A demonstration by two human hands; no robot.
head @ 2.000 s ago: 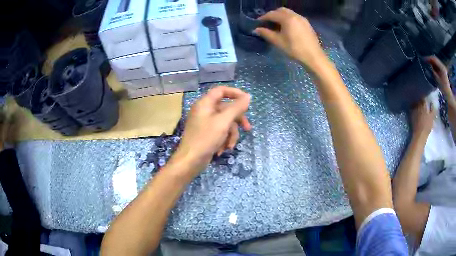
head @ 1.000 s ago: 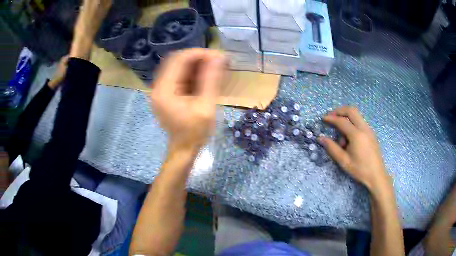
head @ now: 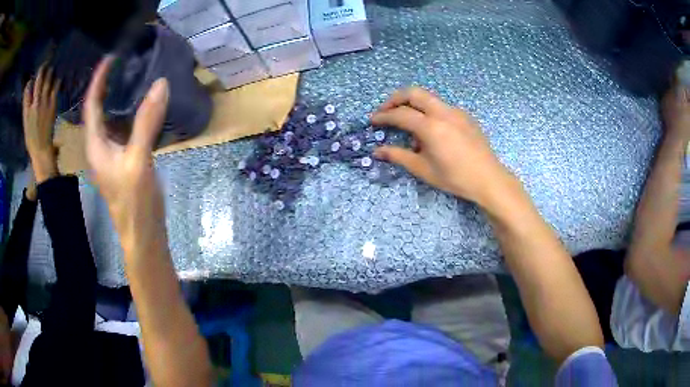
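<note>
My left hand (head: 125,151) is blurred at the upper left. Its thumb and fingers are spread in front of the stacked dark grey housings (head: 183,83); no firm grip shows. The pile of small inserts (head: 291,151), dark with pale round centres, lies loose on the bubble wrap in front of me. My right hand (head: 378,136) is at the pile's right edge, palm down. Its thumb and forefinger are apart around a few inserts, with none visibly pinched. The inner side of the right fingers is partly hidden.
White and light-blue product boxes (head: 272,30) stand at the top, beside the cardboard sheet (head: 246,112). Bubble wrap (head: 469,234) covers the bench. A small white scrap (head: 368,249) lies near the front edge. A co-worker's hand (head: 41,113) is at the left; another person's arm (head: 658,204) is at the right.
The camera view has shifted, so the pile shows farther left. My left hand has moved up and left, to the housings, with its fingers spread. My right hand remains at the pile.
</note>
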